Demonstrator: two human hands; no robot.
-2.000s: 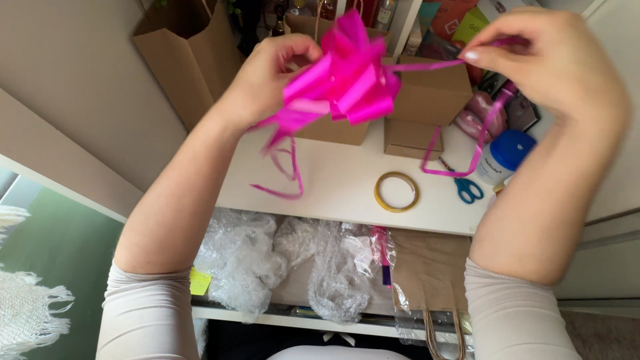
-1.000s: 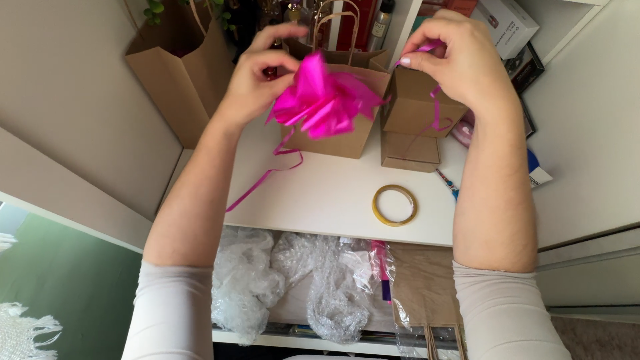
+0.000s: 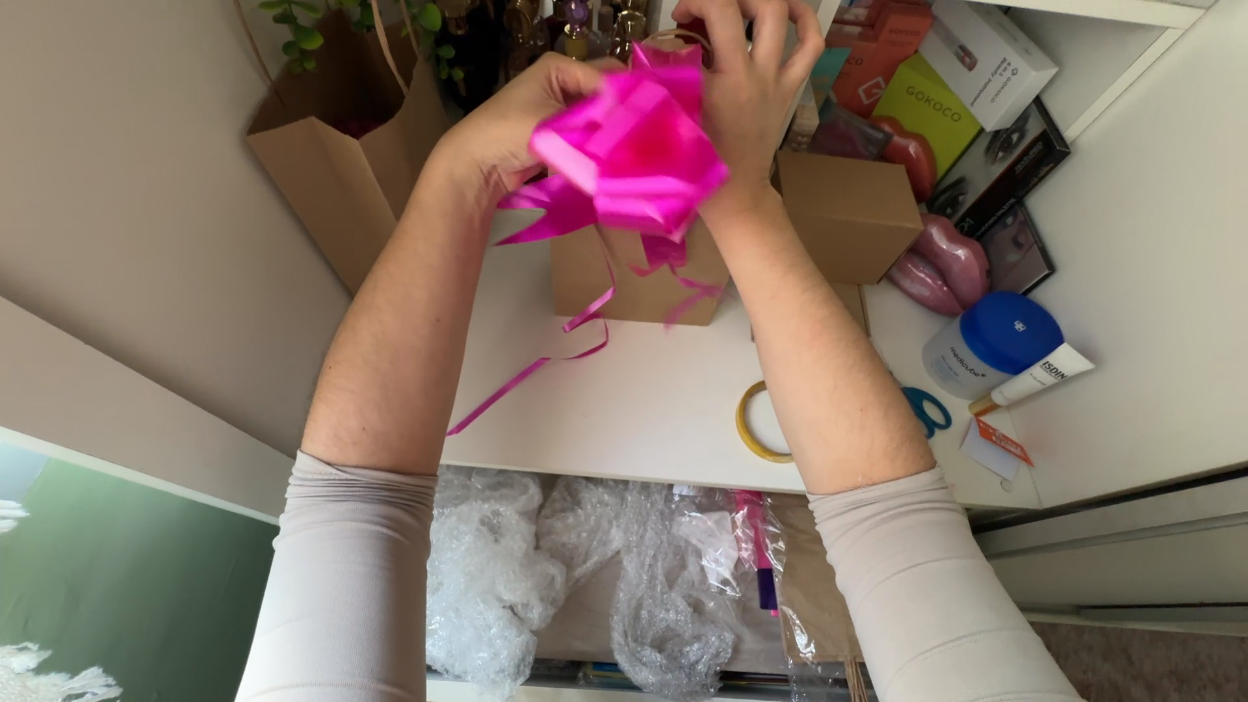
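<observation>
A shiny magenta ribbon bow (image 3: 639,151) is held up in front of a brown kraft paper bag (image 3: 634,283) on the white shelf. My left hand (image 3: 522,117) grips the bow's left side, its fingertips partly behind the loops. Behind the bow's right side is my right hand (image 3: 751,88), near the bag's twisted handle, fingers bent and spread; whether it holds anything is hidden. Curled ribbon tails (image 3: 526,380) trail down over the shelf. A roll of yellow tape (image 3: 756,424) lies beside my right forearm, which partly covers teal-handled scissors (image 3: 928,411).
Another kraft bag (image 3: 341,166) stands at left by bottles. At right are a cardboard box (image 3: 848,210), a blue-lidded jar (image 3: 994,341), a white tube (image 3: 1038,378) and lip-shaped items (image 3: 941,265). Below, an open drawer holds bubble wrap (image 3: 487,575) and flat paper bags (image 3: 819,575).
My right hand has moved left, from beside the bow to behind it by the bag handle. The bow remains in my left hand, now in front of the bag's top.
</observation>
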